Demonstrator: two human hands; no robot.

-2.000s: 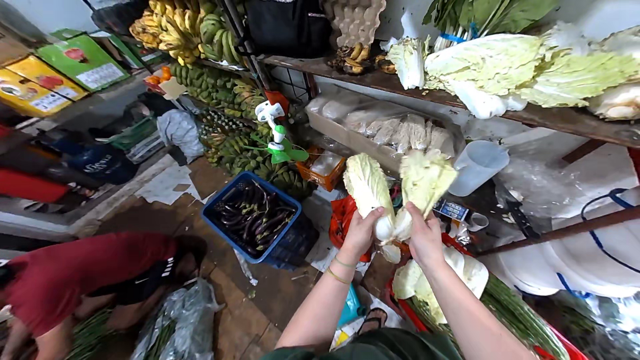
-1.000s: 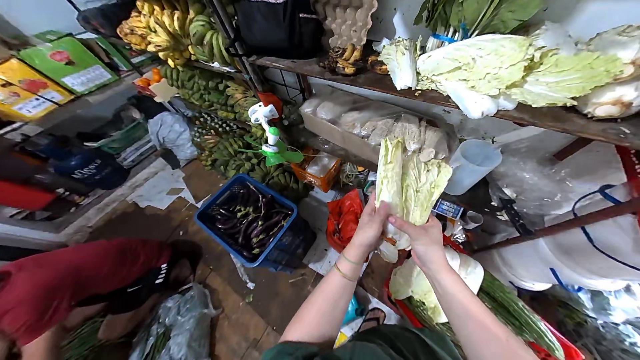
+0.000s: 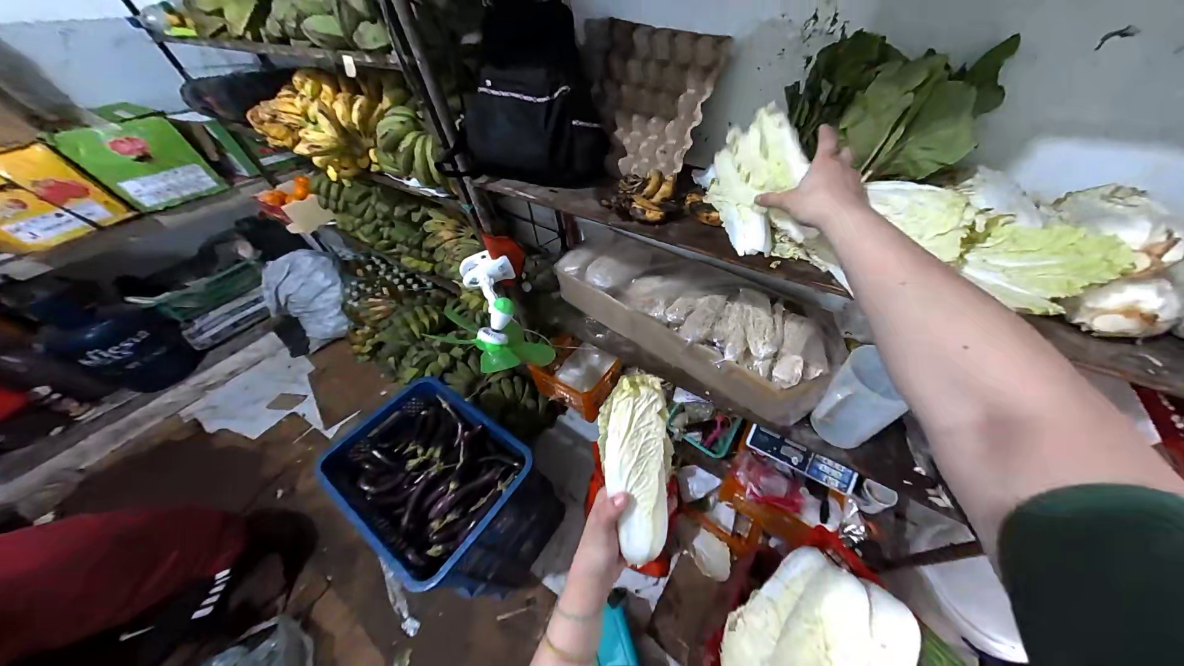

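A napa cabbage (image 3: 636,467) stands upright in my left hand (image 3: 601,536), held near its pale base. My right hand (image 3: 819,190) reaches over the wooden shelf at the upper right, its thumb and fingers spread around loose napa cabbage leaves (image 3: 754,176); whether it grips them cannot be told. More napa cabbage leaves (image 3: 1041,264) lie along the shelf to the right, with dark leafy greens (image 3: 911,111) behind them. Another napa cabbage (image 3: 819,615) sits at the lower right, below my right arm.
A blue crate (image 3: 425,587) of eggplants stands on the floor left of centre. Beyond it are a small green-bladed fan (image 3: 499,347), a long box (image 3: 680,356) of bagged goods and a plastic pitcher (image 3: 860,398). A person in a red shirt (image 3: 111,583) bends at the lower left.
Both hands were together on napa cabbage pieces at the centre. They are now apart: my right hand has moved up to the shelf, while my left holds one cabbage lower down.
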